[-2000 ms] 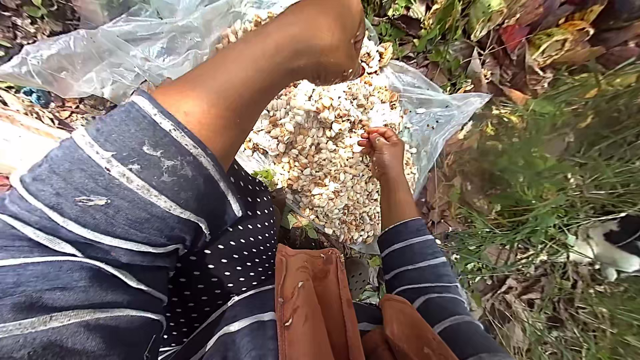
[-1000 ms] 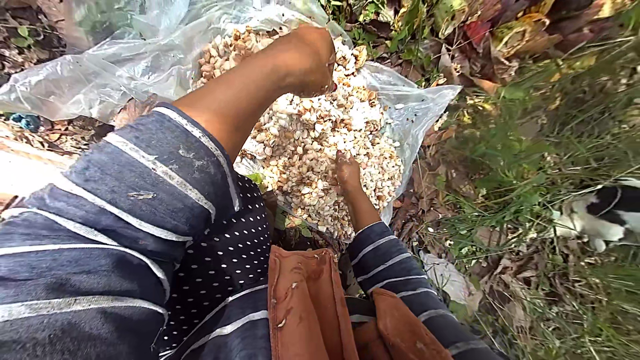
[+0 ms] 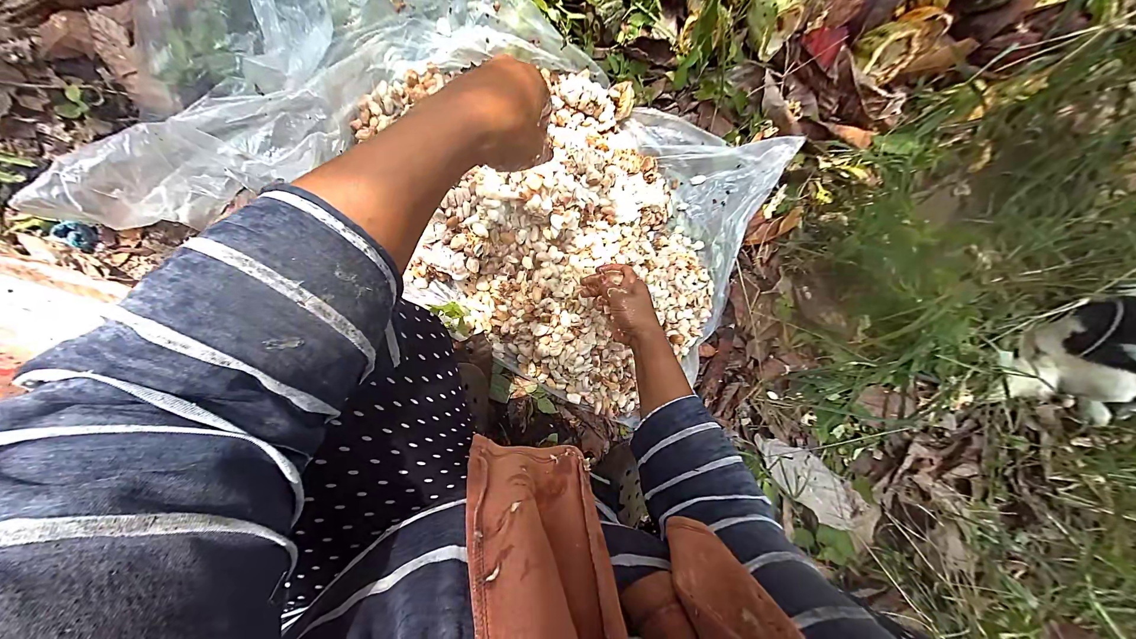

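A heap of wet, whitish-brown beans (image 3: 550, 240), which look like cocoa beans in pulp, lies on a clear plastic sheet (image 3: 728, 169). My left hand (image 3: 519, 115) is over the upper part of the heap, bent down at the wrist; its fingers are hidden, so what it holds cannot be told. My right hand (image 3: 621, 300) rests at the lower right of the heap, its fingers curled and wet with pulp. Whether beans are inside those fingers is not clear.
Dry leaves (image 3: 852, 53) and green grass (image 3: 905, 275) border the sheet. A black and white animal (image 3: 1074, 355) is at the right edge. Orange-brown cloth (image 3: 541, 532) hangs in front of my body over polka-dot fabric (image 3: 390, 444). A pale scrap (image 3: 812, 479) lies on the leaves.
My right hand has gone from the heap's right side to lower on the beans, and its fingers show more now than one second ago. My left hand stays over the heap's upper part.
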